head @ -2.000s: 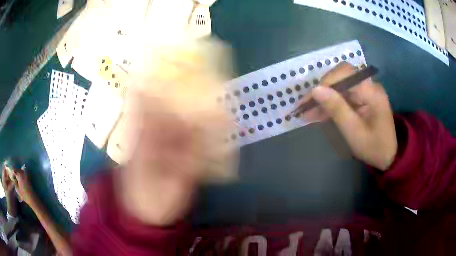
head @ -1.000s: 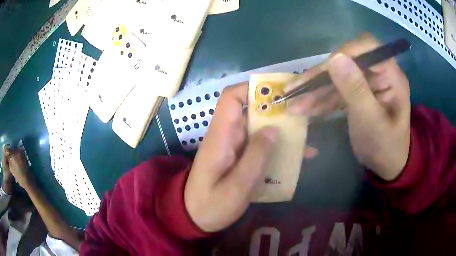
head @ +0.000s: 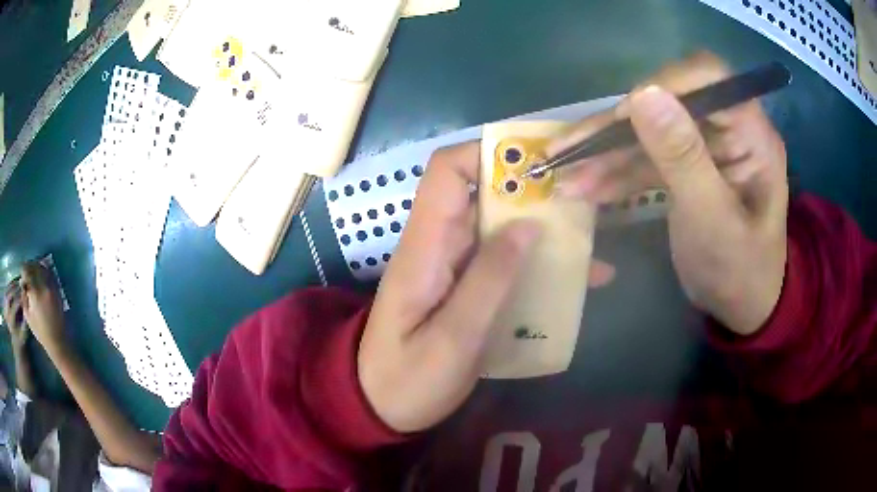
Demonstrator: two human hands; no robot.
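My left hand point(head: 438, 298) holds a cream back cover point(head: 548, 279) upright, thumb on its face and fingertips showing at its right edge. The cover's yellow camera area point(head: 520, 196) is at the top, with dark round spots in pale rings. A small dark logo is near the bottom. My right hand point(head: 712, 183) grips dark tweezers point(head: 707, 102). Their pale tip is at the camera area between the spots; whether a piece is in the tip cannot be told. The white lens sheet point(head: 370, 197) with rows of black dots lies behind the cover, partly hidden by it and my hands.
Overlapping cream back covers point(head: 322, 120) lie at the upper left. Used-looking dotted strips point(head: 125, 240) lie at the left. Another dotted sheet point(head: 817, 29) and part of a cream piece are at the upper right. Another person's hands point(head: 34, 293) and arm are at the lower left.
Since two seconds ago, the cover has come over the lens sheet and the tweezers have moved from the sheet to its camera area. In the last second, cover and tweezers have shifted slightly upward.
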